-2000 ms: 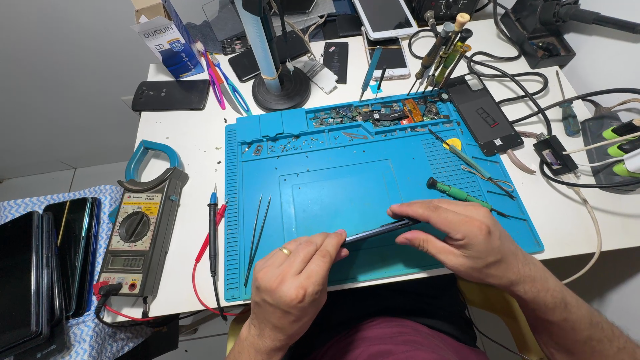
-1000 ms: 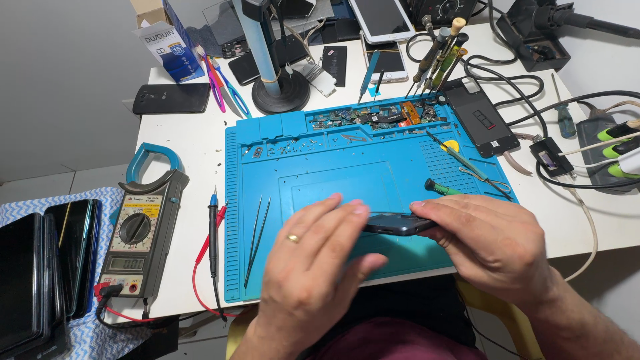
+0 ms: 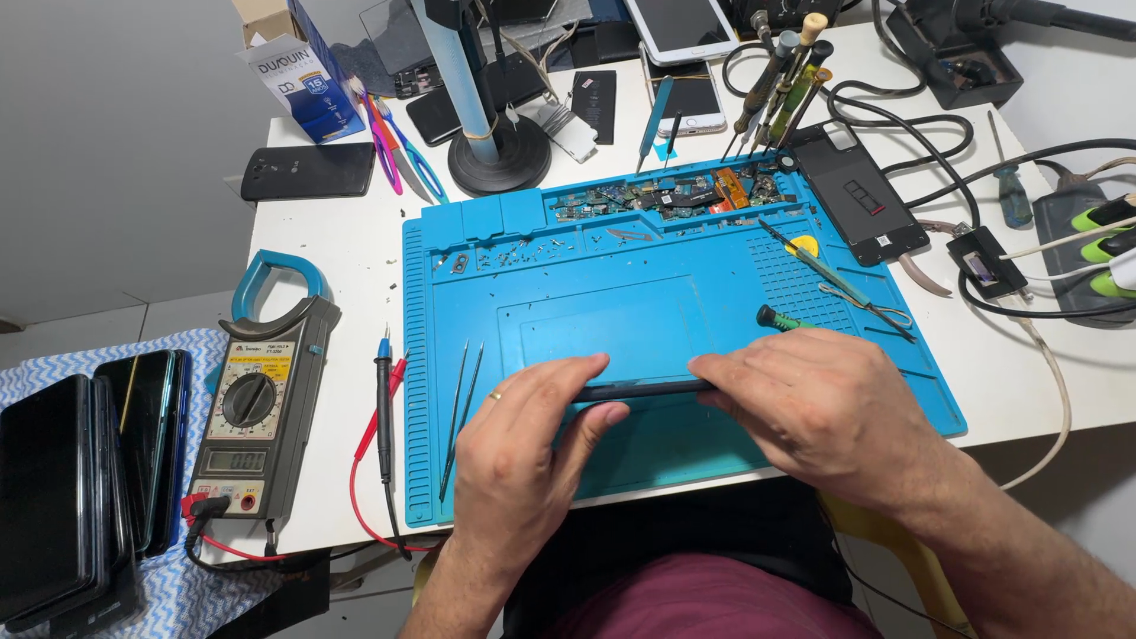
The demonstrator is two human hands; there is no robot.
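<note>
My left hand (image 3: 532, 444) and my right hand (image 3: 816, 408) hold a dark smartphone (image 3: 646, 390) between them, edge-on to the camera, above the front part of a blue silicone repair mat (image 3: 603, 328). Fingers and thumb of each hand pinch one end of it; its faces cannot be made out. A pair of tweezers (image 3: 461, 417) lies on the mat beside my left hand. Just behind my right hand a green-handled screwdriver (image 3: 781, 319) lies partly covered. Small screws (image 3: 524, 253) and circuit board parts (image 3: 666, 197) fill the mat's back compartments.
A clamp meter (image 3: 257, 408) with test probes (image 3: 383, 408) is at the left, near stacked phones (image 3: 53, 497) on a cloth. Behind the mat are a stand's round base (image 3: 499, 160) and upright screwdrivers (image 3: 781, 84). A phone back cover (image 3: 861, 195) and cables lie at the right.
The phone has turned from slanted to level and edge-on. My left hand, whose fingers were spread beside it one second ago, now grips its left end.
</note>
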